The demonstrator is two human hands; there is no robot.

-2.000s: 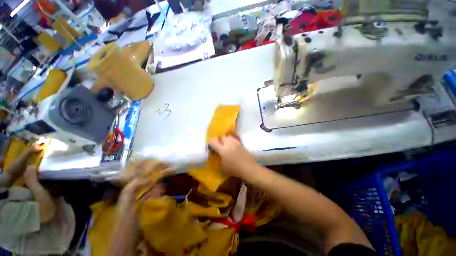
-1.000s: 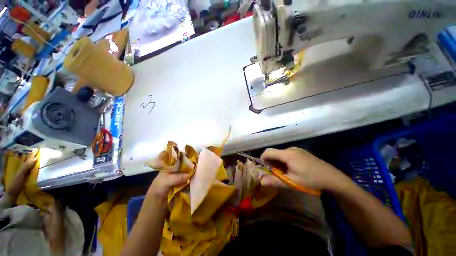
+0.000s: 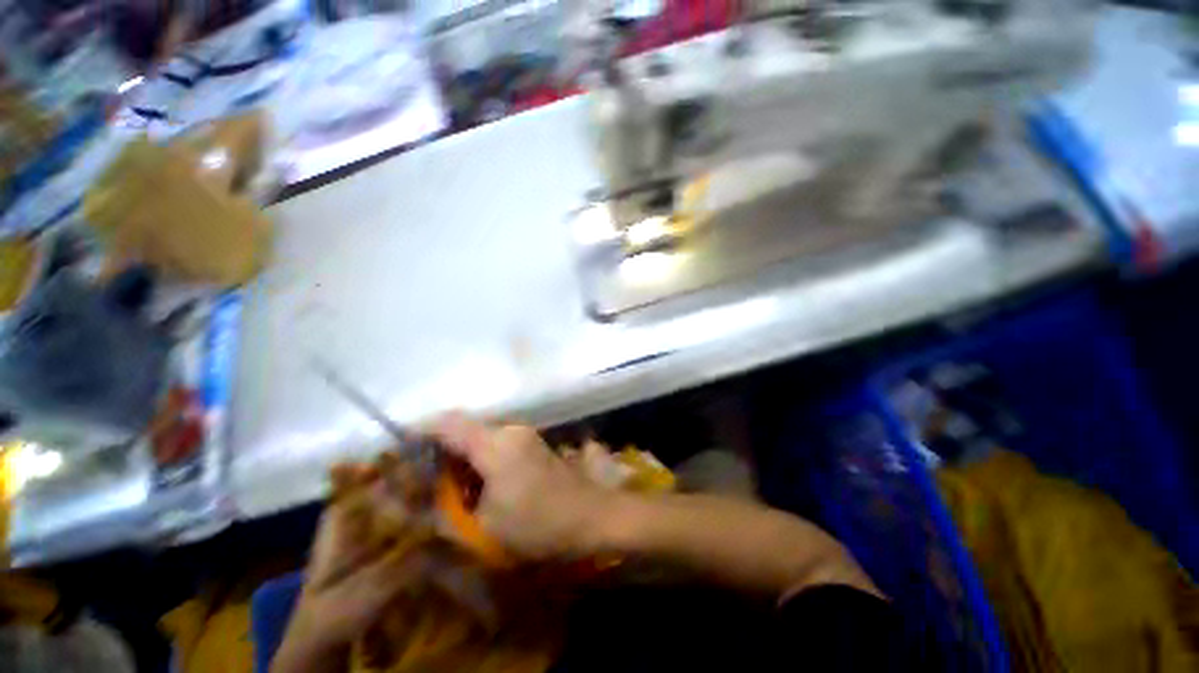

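The frame is blurred. My right hand (image 3: 533, 493) holds the orange-handled scissors (image 3: 460, 515), their blades pointing up and left over the table's front edge. My left hand (image 3: 345, 579) is just left of it, low in the picture, gripping crumpled mustard-yellow fabric bands (image 3: 414, 638). The bundle hangs over my lap, partly hidden by my hands. Whether the blades touch the fabric cannot be told.
The white sewing table (image 3: 395, 263) lies ahead. The lockstitch machine (image 3: 842, 132) stands at right, its light on. A tan-yellow thread cone (image 3: 171, 217) and a grey neighbouring machine (image 3: 86, 355) are at left. A blue crate (image 3: 907, 460) with yellow pieces is at lower right.
The view has swung right. My right hand with the scissors has moved left, close to my left hand, and the blades now reach past it over the table edge.
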